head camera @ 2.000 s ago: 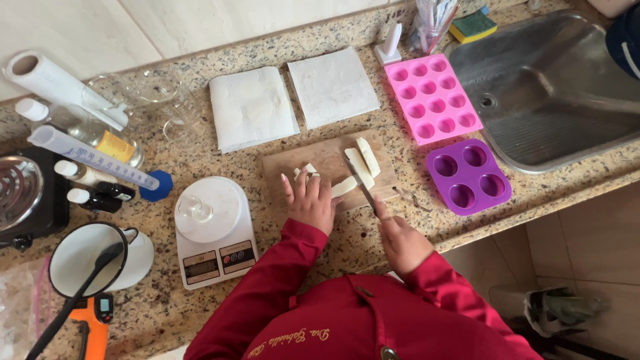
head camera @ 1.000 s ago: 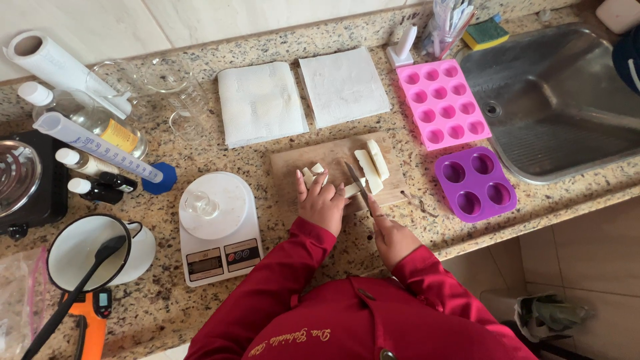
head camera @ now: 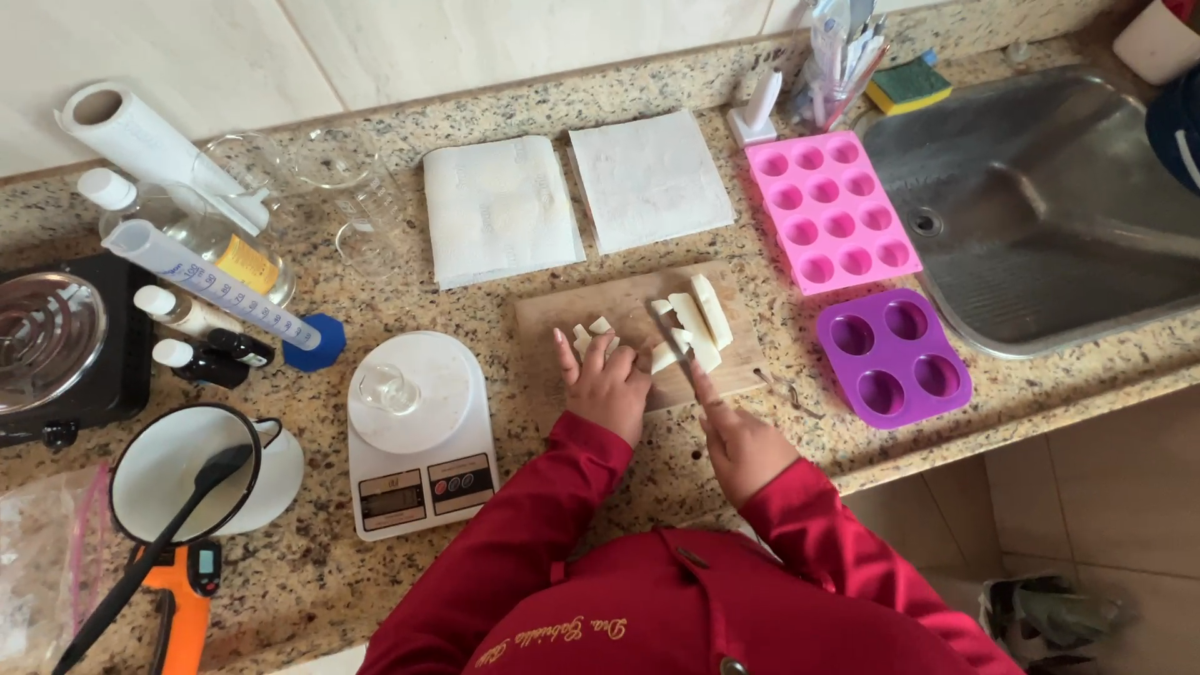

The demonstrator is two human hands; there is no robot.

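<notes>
On a wooden cutting board lie white blocks of a soap-like or waxy material. My right hand grips a knife, its blade over a white strip and pointing away from me. My left hand rests on the board left of the blade, fingers spread, its thumb side near the strip's end; whether it pinches the strip is hard to see. Small cut pieces lie at the left fingertips, partly hidden. Longer slabs lie right of the blade.
A kitchen scale carries a small glass dish. Left are an enamel mug, black spatula, orange thermometer gun, graduated cylinder, bottles and electric burner. Pink and purple molds sit beside the sink.
The knife has moved left from the slabs onto the strip between the hands since two seconds ago. More separate white pieces show around the blade.
</notes>
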